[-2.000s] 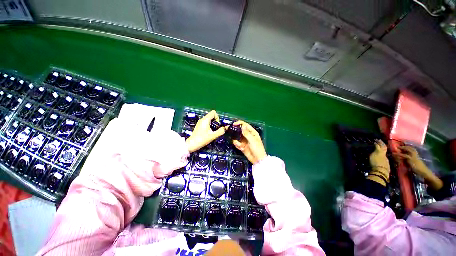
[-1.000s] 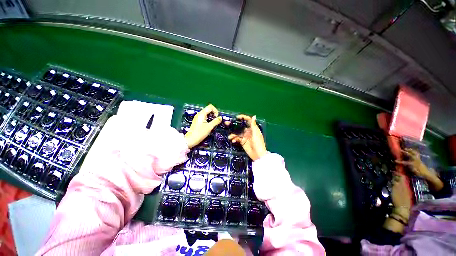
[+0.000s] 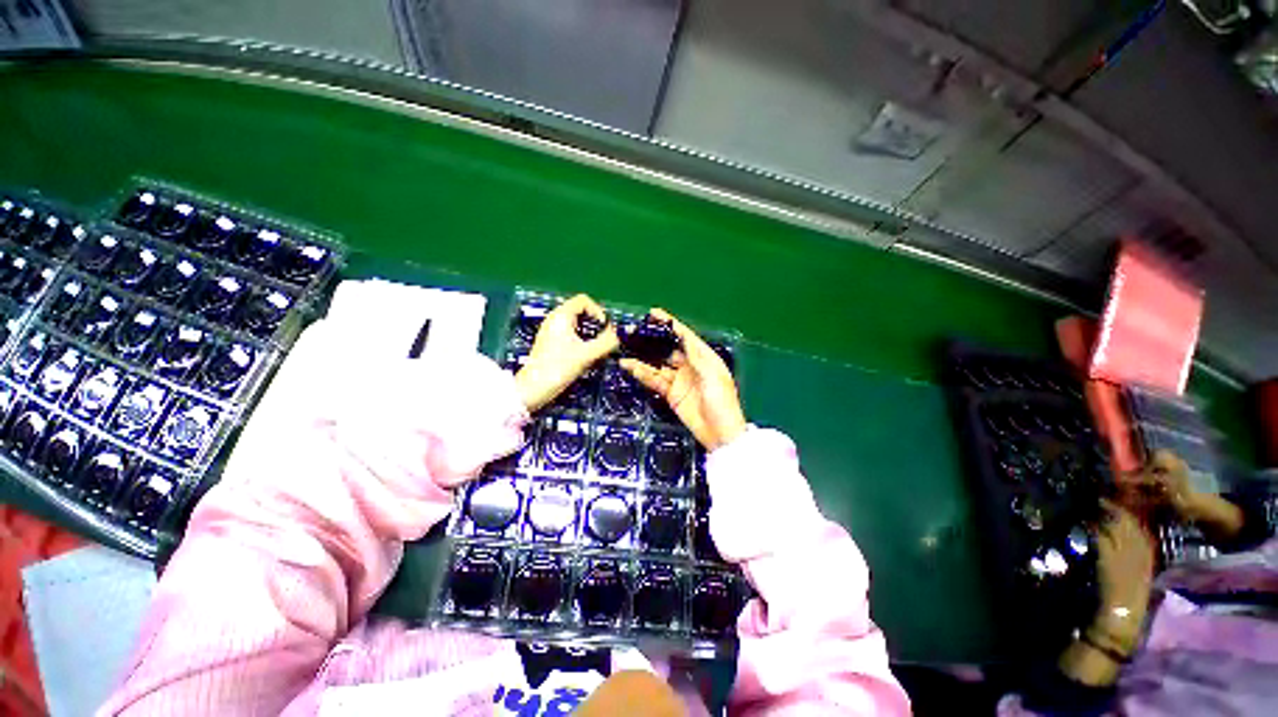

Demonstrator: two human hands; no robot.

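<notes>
A clear compartment tray (image 3: pixel 585 486) lies in front of me, its cells mostly holding glossy black round parts. Three parts in one row show pale reflections. My left hand (image 3: pixel 564 359) is over the tray's far part, its fingers closed around a small black round part (image 3: pixel 590 328). My right hand (image 3: pixel 691 387) is just right of it and holds another black round part (image 3: pixel 648 339) between thumb and fingers. The two held parts are close together; whether they touch is unclear. The hands hide some far cells.
Side trays of black parts (image 3: pixel 140 336) lie at left. A white sheet (image 3: pixel 456 311) with a pen (image 3: pixel 421 338) lies between the trays. At right are a black tray (image 3: pixel 1030 455), a red-orange panel (image 3: pixel 1146 325) and another person's hands (image 3: pixel 1125 560). A pale sheet (image 3: pixel 91 630) lies lower left.
My right hand's fingers, spread wider a second ago, have closed in, and its part now shows plainly. My left hand has barely moved. The other person's hands have come closer together.
</notes>
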